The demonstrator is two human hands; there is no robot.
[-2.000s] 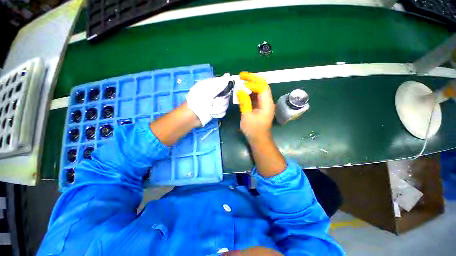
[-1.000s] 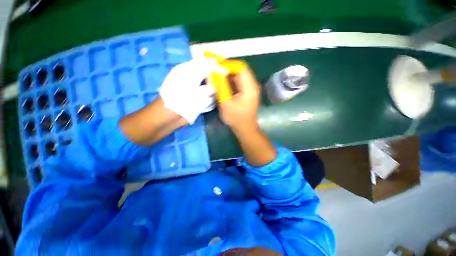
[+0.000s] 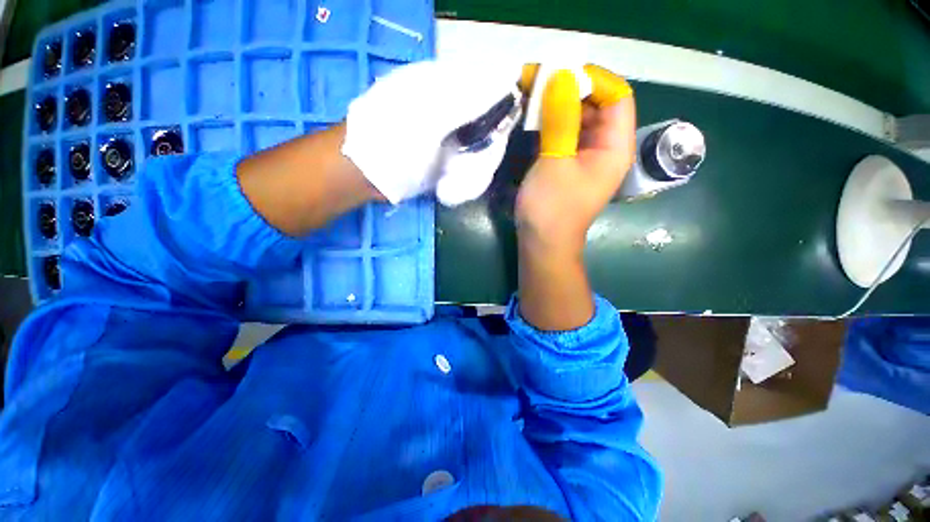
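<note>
My left hand point(image 3: 423, 133), in a white glove, holds a small round black part point(image 3: 487, 124) on edge, over the right side of the light-blue compartment tray point(image 3: 398, 311). My right hand point(image 3: 578, 153), with yellow finger cots, pinches a white wiping cloth point(image 3: 540, 97) just right of the part. Whether the cloth touches the part is not clear. Several black parts point(image 3: 117, 157) sit in the tray's left compartments. My left sleeve hides some of the tray.
A solvent bottle point(image 3: 673, 153) with a silver top stands close to the right of my right hand. A white fan point(image 3: 875, 222) is farther right. A cardboard box point(image 3: 780, 393) is below the work surface's front edge. A pale strip point(image 3: 714, 86) borders the green belt.
The view has shifted, so the tray sits higher in the picture. My right hand has moved from close against my left hand to slightly apart, and the black part shows more clearly.
</note>
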